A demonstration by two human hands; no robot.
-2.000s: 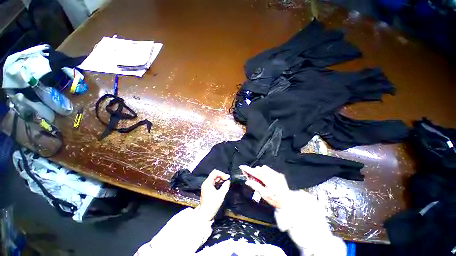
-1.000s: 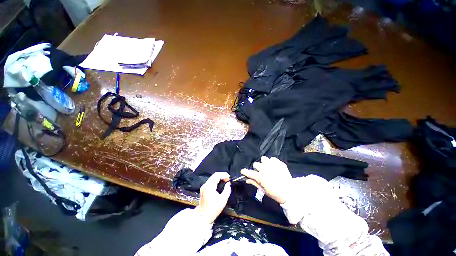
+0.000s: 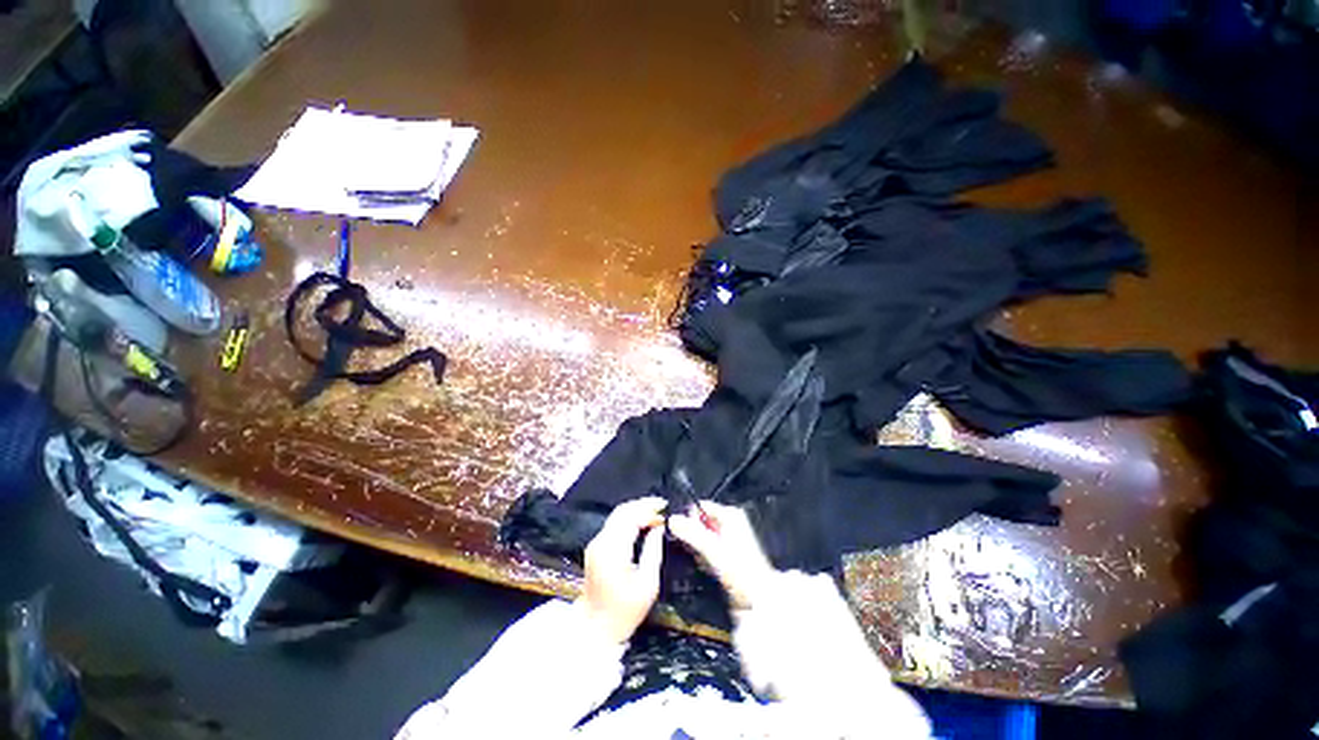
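A black garment (image 3: 854, 484) lies over the near table edge, with a sleeve or leg stretched to the right. My left hand (image 3: 626, 567) pinches the black cloth at the garment's near part. My right hand (image 3: 723, 549) is close beside it, fingertips almost touching the left ones. A small red part (image 3: 706, 516) shows at the right fingers, likely the snips; the rest of the tool is hidden. Any thread between the fingertips is too small to tell.
A pile of black garments (image 3: 926, 275) lies beyond. Another black heap (image 3: 1244, 578) is at the right edge. A black strap (image 3: 342, 336), yellow tool (image 3: 235, 343), pen (image 3: 344, 249), papers (image 3: 362, 162) and bottle (image 3: 171, 289) lie left. A blue crate (image 3: 976, 717) shows below the table.
My right hand has moved left and down, close to my left hand, and its forearm has drawn in. The white label by the right hand no longer shows. More of the blue crate shows.
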